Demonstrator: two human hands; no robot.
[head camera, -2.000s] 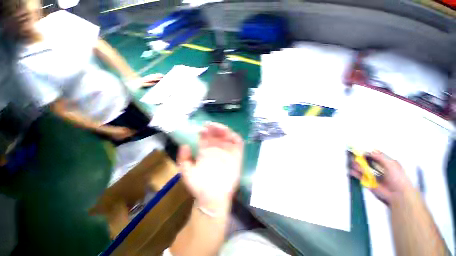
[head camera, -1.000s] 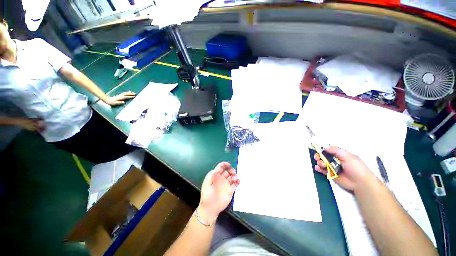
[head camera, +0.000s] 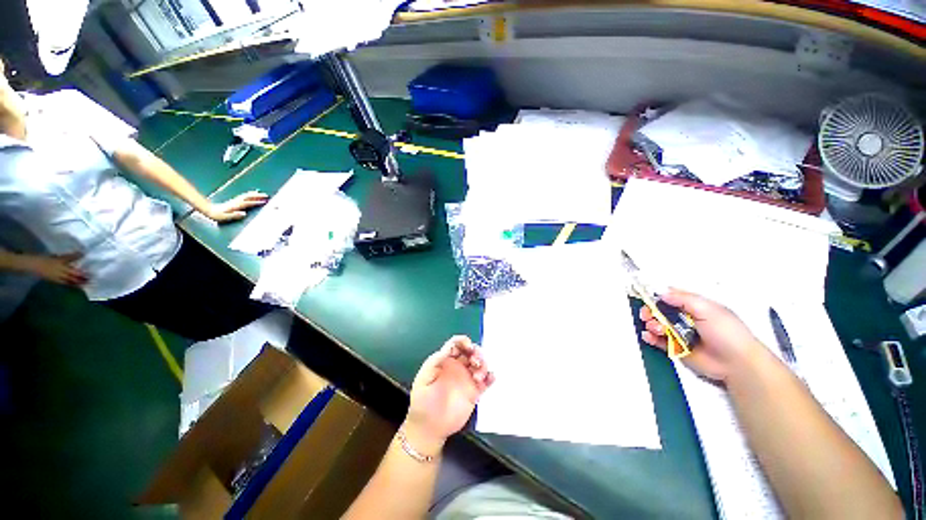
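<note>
My right hand is closed around a slim yellow and dark tool, perhaps a utility knife, with its thin grey tip pointing up and away over the papers. My left hand is empty, palm up with fingers slightly curled, at the bench's front edge. A white sheet lies between my hands. A clear bag of small dark parts lies at the sheet's upper left corner. A dark pen lies on the right-hand papers.
A black stand base with a post is left of the papers. Crumpled clear bags lie beyond it. A red tray, a fan and a caliper are right. An open carton is below left. A person leans there.
Two seconds ago my left hand was raised higher and the view was blurred. Since one second ago the view has shifted slightly; both hands are nearly still, the tool still in my right.
</note>
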